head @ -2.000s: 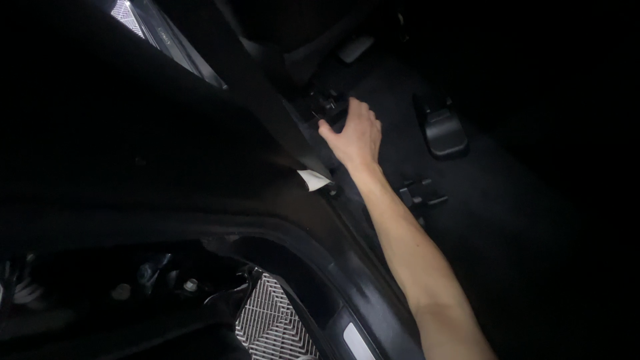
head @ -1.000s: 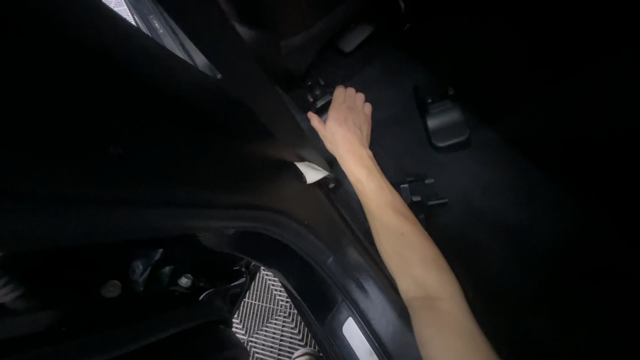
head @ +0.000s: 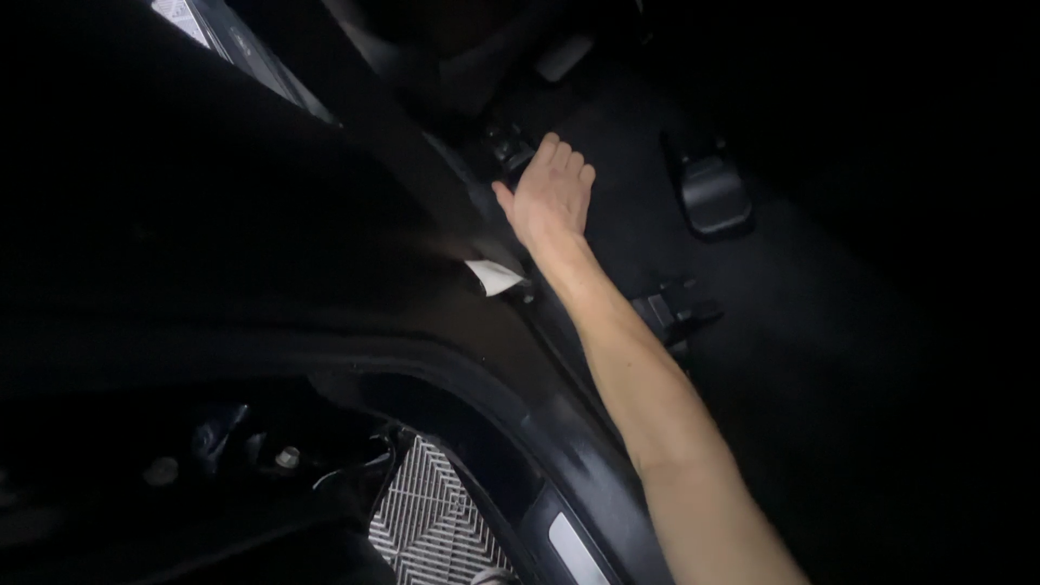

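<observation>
My right hand (head: 554, 191) reaches in from the lower right with its back to the camera. The thumb is spread to the left and the fingers are bent, with their undersides hidden. Against the hand's upper left side is a dark bracket-like part (head: 510, 148) low in the vehicle's interior; whether I grip it cannot be told. A white tag or flap (head: 494, 277) sticks out from the dark trim just left of my wrist. Right of the forearm, a black bracket (head: 668, 313) stands on the dark carpet. My left hand is out of view.
A black plastic cover (head: 715, 195) sits on the carpet at the right, and a pale piece (head: 564, 57) lies near the top. The door sill with its bright plate (head: 575, 549) runs along the forearm's left. Outside are ribbed floor tiles (head: 431, 512) and a bolt head (head: 287, 457).
My right hand has shifted slightly up and turned at the bracket-like part. Its fingers, spread and bent over that spot two seconds ago, now lie closer together and point more upward.
</observation>
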